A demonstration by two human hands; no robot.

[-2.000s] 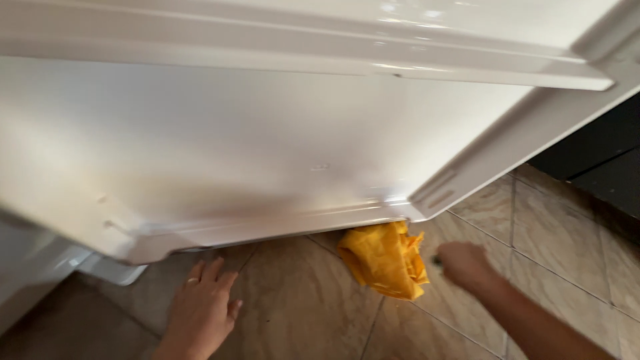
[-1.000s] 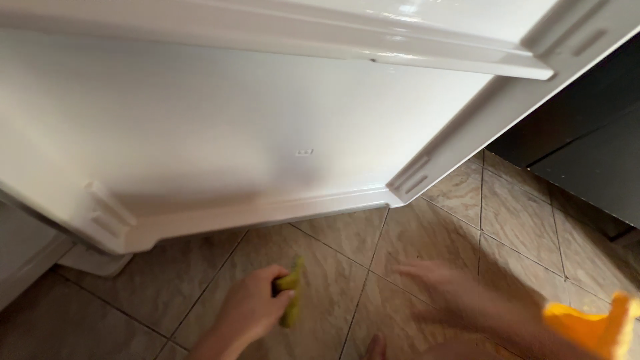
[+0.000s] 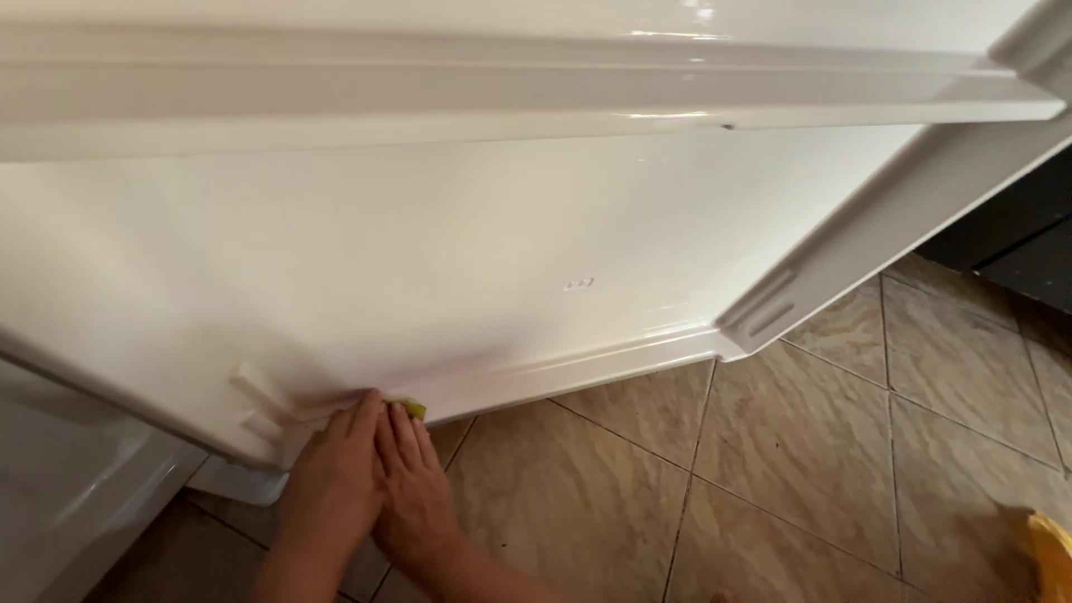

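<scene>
My left hand (image 3: 335,469) and my right hand (image 3: 414,477) lie close together at the bottom left edge of a white refrigerator door's inner panel (image 3: 469,251). A green-yellow sponge or cloth (image 3: 410,409) shows just past the fingertips, pressed at the door's lower lip. The hands cover most of it, and which of them grips it cannot be told. An orange-yellow cloth (image 3: 1051,548) lies on the tiled floor, partly in view at the lower right.
A ridge of the door (image 3: 502,100) runs across above the hands. The white appliance body (image 3: 75,477) stands at the left, with a white foot or corner piece (image 3: 239,481) beside it. Dark furniture (image 3: 1013,234) is at the right, over floor tiles (image 3: 586,494).
The orange-yellow cloth went from below the door to the far right by way of my right hand. My left hand took up the green piece, and both hands have come together at the door's lower left.
</scene>
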